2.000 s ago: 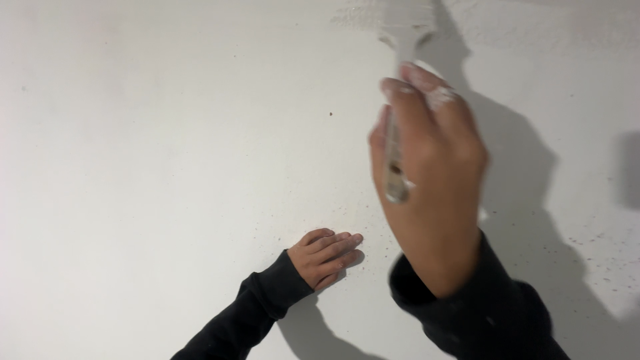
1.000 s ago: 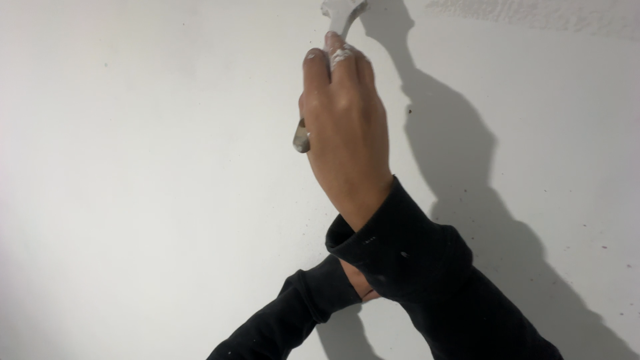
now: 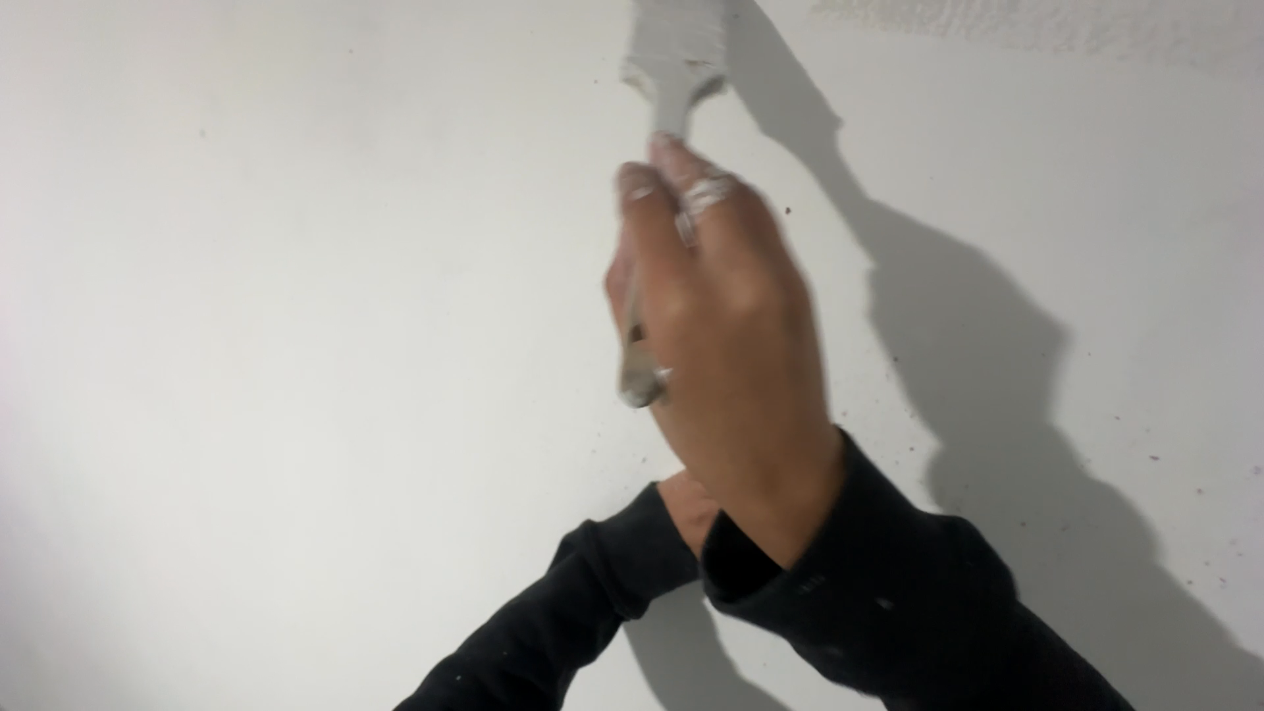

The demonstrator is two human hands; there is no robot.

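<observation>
My right hand [image 3: 731, 316] is closed around the handle of a paintbrush [image 3: 673, 74], whose wide, paint-coated head points up at the top of the view against a white wall [image 3: 346, 296]. The handle's rounded end shows below my fingers. White paint marks a knuckle of that hand. My left hand [image 3: 691, 504] lies lower, mostly hidden behind the right wrist and sleeve; only skin near its wrist shows, so its fingers cannot be seen. Both arms wear black sleeves with small white flecks.
A rough-textured strip of wall [image 3: 1037, 30] runs along the top right. Small dark specks dot the surface at the right. A shadow [image 3: 968, 326] of the arm and brush falls to the right of my right hand.
Two seconds ago my left hand showed on the wall with its fingers spread; now the right arm covers it. The paintbrush stays in my right hand, which has shifted left relative to the left arm.
</observation>
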